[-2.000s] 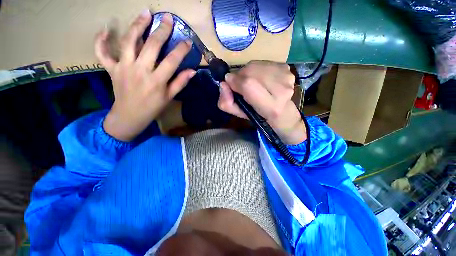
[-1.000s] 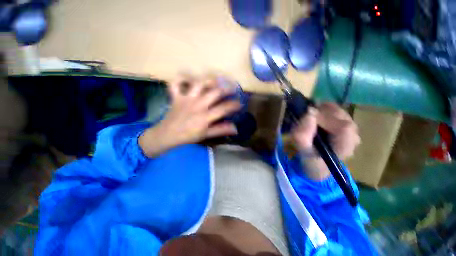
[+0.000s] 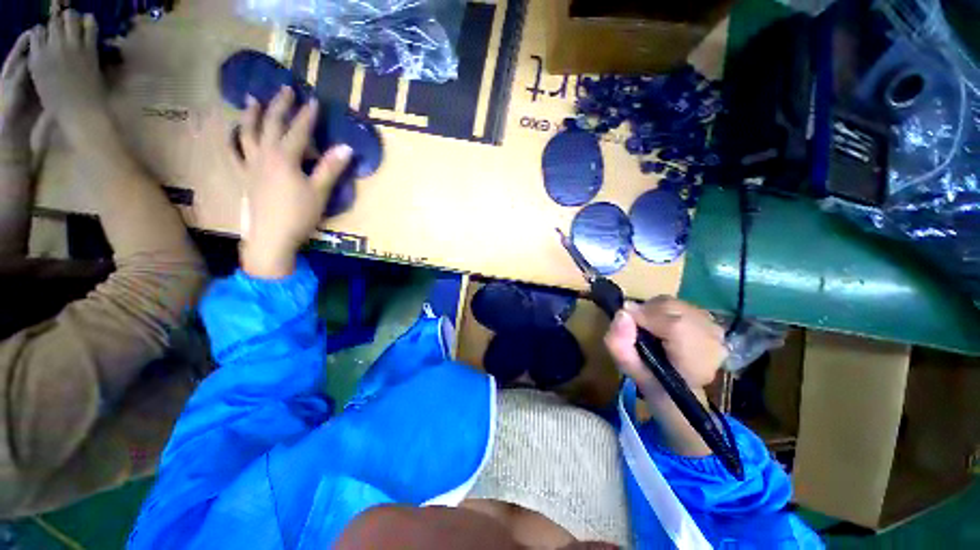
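Note:
My right hand [image 3: 677, 344] holds the black pen-like soldering iron [image 3: 682, 392], its thin metal tip pointing up and left beside an oval plastic part [image 3: 602, 237]. Two more dark ovals lie close by on the cardboard sheet [image 3: 451, 210]. My left hand [image 3: 282, 177] is stretched out at the left over several dark ovals [image 3: 355, 144], fingers spread and touching them; whether it grips one is hidden. More dark ovals lie in the small open carton [image 3: 467, 346] at my lap.
Small dark pieces [image 3: 645, 118] lie in a cluster at the far right of the sheet. A clear plastic bag [image 3: 376, 32] is at the far side. A black device [image 3: 822, 129] and bags stand at right. A large carton [image 3: 849, 419] is below. Another person's arm [image 3: 107, 172] is at left.
My left hand has moved from the lap area out to the left, over the group of ovals. My right hand still holds the iron. The view has shifted, showing more of the sheet.

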